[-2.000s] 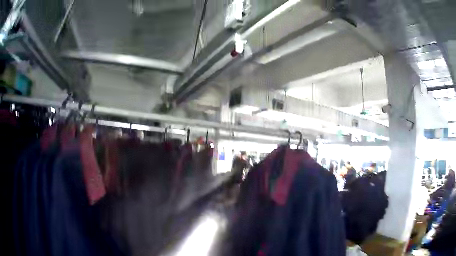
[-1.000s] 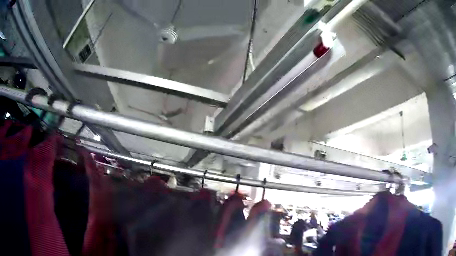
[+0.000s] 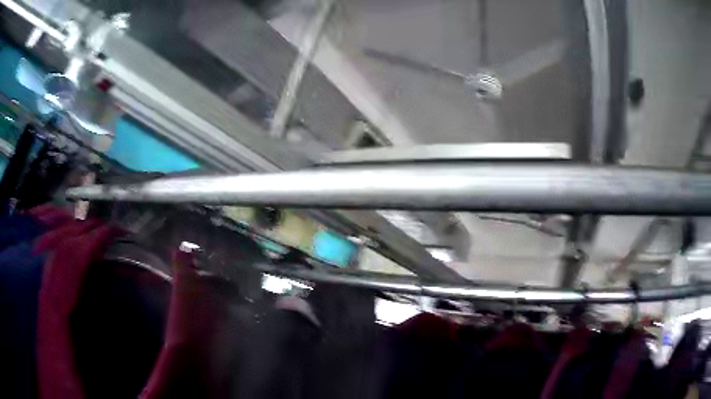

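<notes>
No hand shows clearly in the head view. A dark coat with a dark red collar (image 3: 62,312) hangs close at the left, its front partly open and its lower part cut off by the bottom edge. A grey metal rail (image 3: 436,187) crosses the view above it. A pale, small shape near the rail's left end is too blurred to name. A blurred dark grey garment (image 3: 304,351) is at the lower middle.
A second, thinner rail (image 3: 499,293) runs behind, with a row of dark garments with red collars (image 3: 569,354) on hooks. A ceiling fan (image 3: 485,84) and beams are overhead. Blue-green panels (image 3: 148,146) are at the upper left.
The view has turned left and up. The near rail now looks larger and more level, and the separate coat at its right end has left the picture.
</notes>
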